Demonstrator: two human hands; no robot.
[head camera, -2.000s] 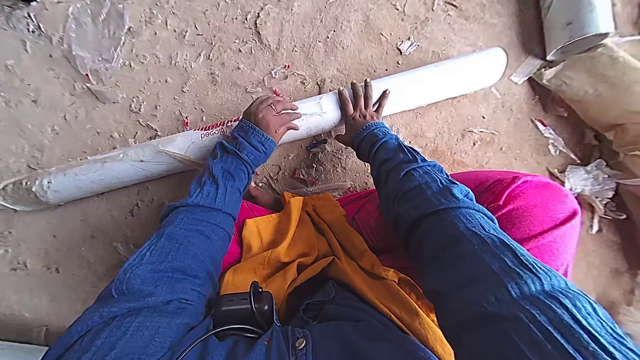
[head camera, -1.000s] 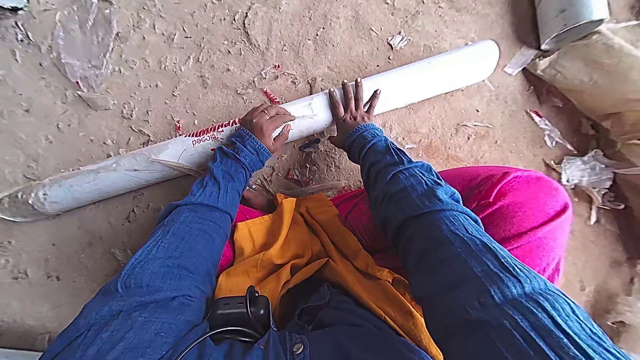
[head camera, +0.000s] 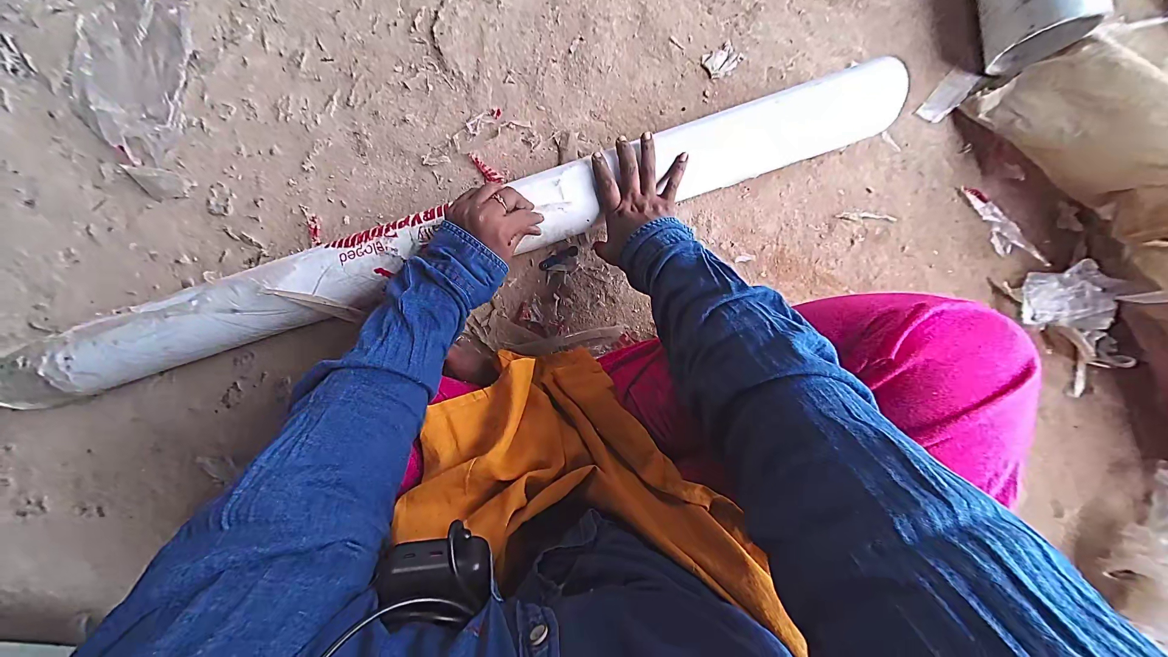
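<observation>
A long white roll (head camera: 776, 128) lies slantwise on the dirt floor in front of my crossed legs. Its left part is wrapped in clear plastic film (head camera: 201, 319) that bears red print; the right part is bare, smooth white. My left hand (head camera: 497, 219) grips the edge of the wrapping near the roll's middle, fingers curled. Just to its right, my right hand (head camera: 636, 196) rests flat on the bare part with fingers spread. A small dark blue object (head camera: 558, 258) lies on the floor below the roll, between my hands.
A torn plastic sheet (head camera: 132, 82) lies at the upper left. At the upper right are a metal cylinder (head camera: 1045, 32) and a brown sheet or sack (head camera: 1086, 109). Crumpled plastic (head camera: 1072, 297) lies right of my knee, and small scraps are scattered over the floor.
</observation>
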